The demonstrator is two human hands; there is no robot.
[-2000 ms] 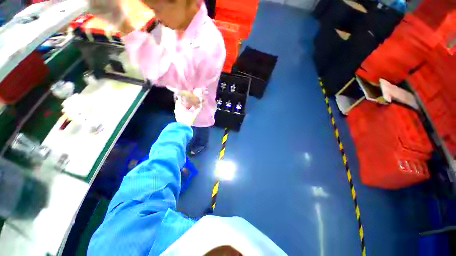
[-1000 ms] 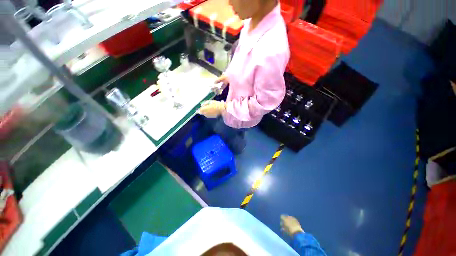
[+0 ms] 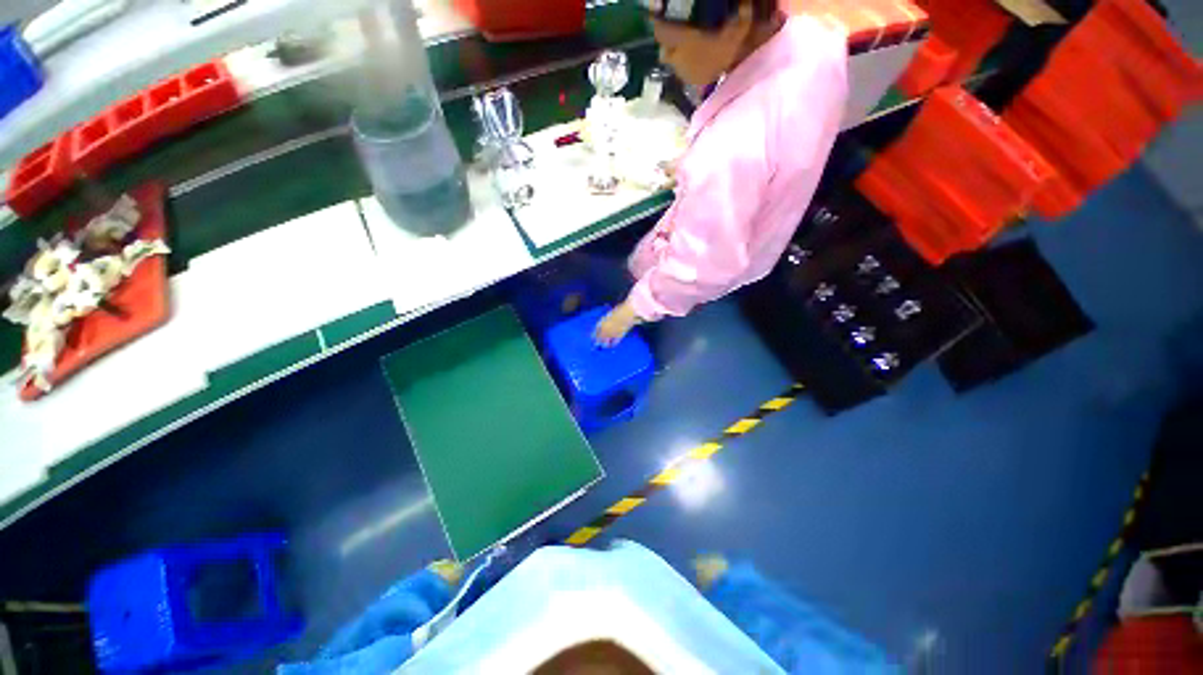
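Note:
A flat green board (image 3: pixel 491 429) lies at an angle between the bench and me. My left hand (image 3: pixel 446 571) is small and low in the view, at the board's near corner; whether it grips the board is not clear. My right hand (image 3: pixel 710 570) is low, right of my light blue smock, small and blurred; its fingers are not clear. A blue stool (image 3: pixel 600 367) stands beyond the board, with a coworker's hand on its top.
A person in a pink coat (image 3: pixel 745 172) leans by the bench (image 3: pixel 284 270). An orange-red tray (image 3: pixel 145 310) holds cream parts. Another blue stool (image 3: pixel 125 613) stands lower left. Black trays (image 3: pixel 844 297), red bins (image 3: pixel 956 172) and yellow-black tape (image 3: pixel 686 462) are right.
The view has turned left, showing more bench, the tray and a second stool. The coworker's hand has moved down onto the stool. My left hand has come into view; my right hand appears nearer my body.

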